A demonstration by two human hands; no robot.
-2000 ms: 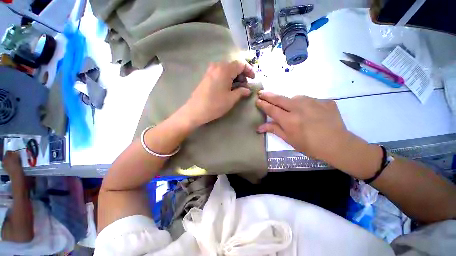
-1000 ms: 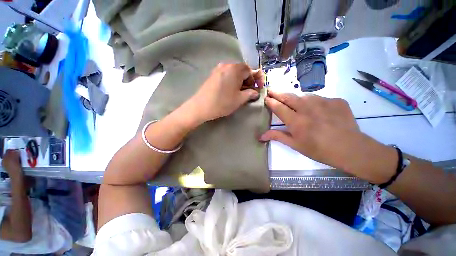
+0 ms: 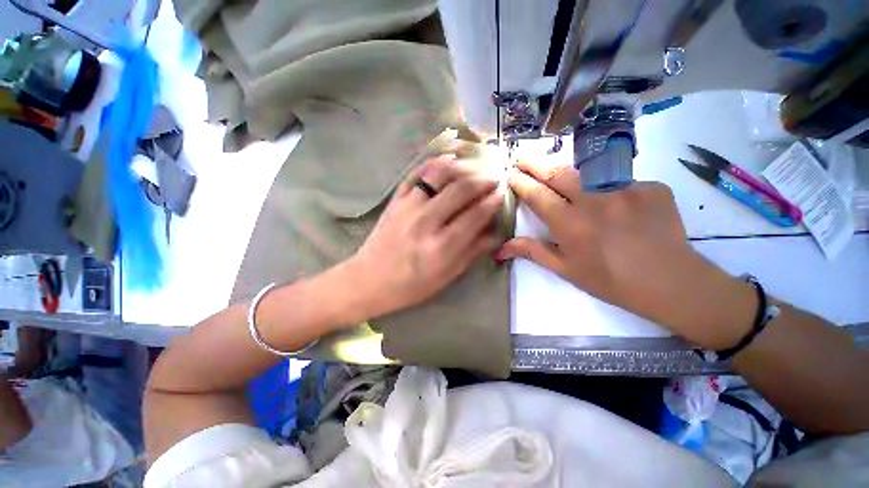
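Olive-khaki cloth (image 3: 314, 205) lies on the white machine table, its right edge running straight down from the needle area over the table's front edge. My left hand (image 3: 434, 229) lies flat on the cloth, fingers spread toward the needle, a dark ring on one finger. My right hand (image 3: 605, 229) is at the cloth's right edge, its index fingertip close to the needle and its thumb on the edge lower down. The presser foot and needle (image 3: 515, 138) are under the lit head of the sewing machine (image 3: 724, 48). Whether the fingertips pinch the cloth is unclear.
Blue and pink snips-like tools (image 3: 743, 191) lie at right beside a paper label (image 3: 810, 195). A scale ruler (image 3: 610, 358) runs along the front edge. A blue sheet (image 3: 133, 172) and grey scraps (image 3: 171, 162) lie at left. A neighbouring person's sleeve (image 3: 67, 429) shows at lower left.
My left hand has gone from bunched fingers near the needle to lying flatter on the cloth, slightly lower. My right hand stays at the edge. The machine head shows more fully as the view shifted.
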